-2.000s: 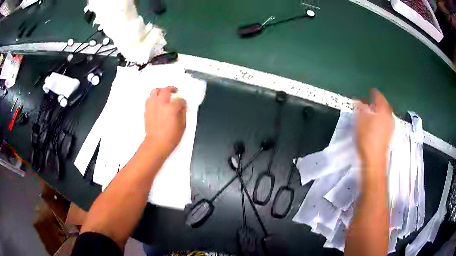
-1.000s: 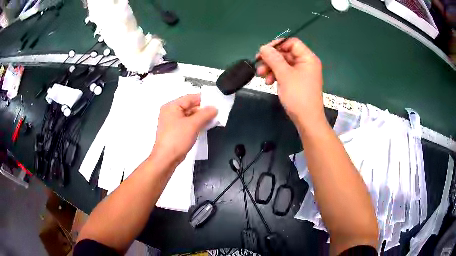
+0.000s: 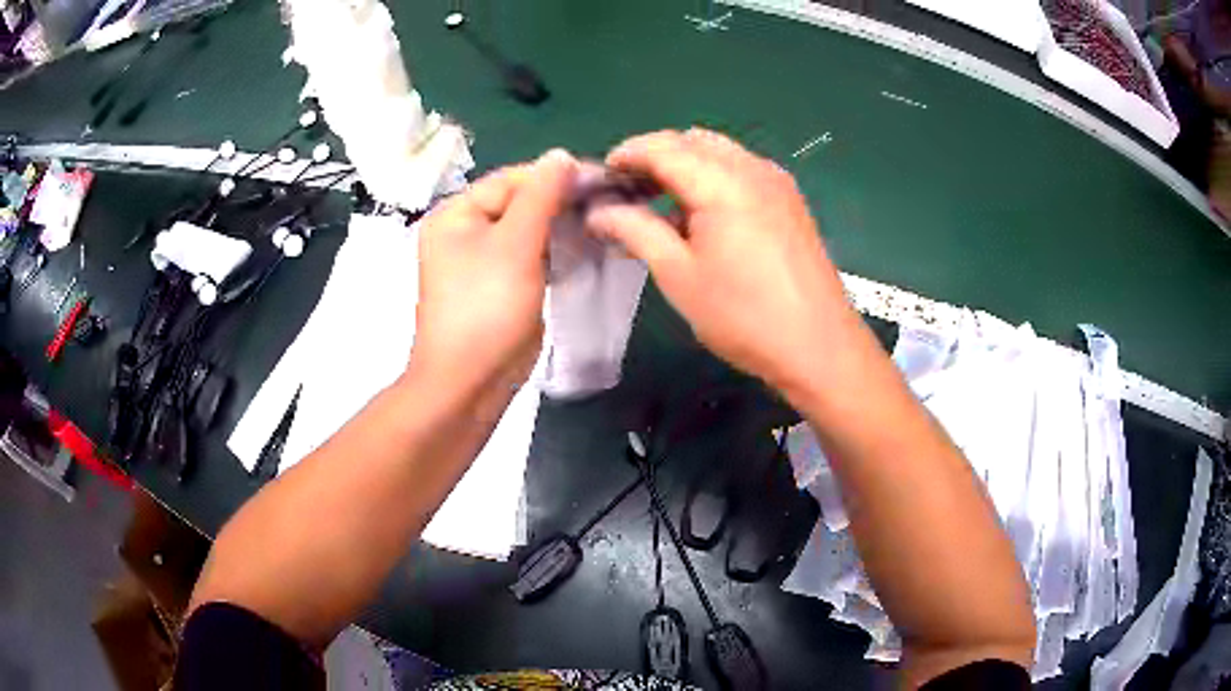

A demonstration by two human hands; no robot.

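My left hand (image 3: 489, 270) pinches the top of a milky sleeve (image 3: 591, 317) that hangs between my hands. My right hand (image 3: 716, 230) is at the same upper end, its fingers around something dark, blurred and mostly hidden, which looks like part of a black stemmed product. How far it is in the sleeve cannot be told. The stack of empty white sleeves (image 3: 358, 331) lies under my left forearm. Several loose black stemmed products (image 3: 550, 564) lie at the centre. Packed units (image 3: 1006, 473) lie fanned at the right, partly behind my right forearm.
A tangled pile of black products (image 3: 169, 365) with white discs lies at the left, near a red stick (image 3: 64, 328). A cream crumpled wrap (image 3: 371, 101) stands behind the stack. The green conveyor (image 3: 810, 95) carries another black product (image 3: 520, 81). A person's arm shows at the upper right.
The sleeve my left hand holds is lifted and hangs down. My right hand has come left to its top, and the black product it held is now mostly hidden. A conveyor product has shifted right.
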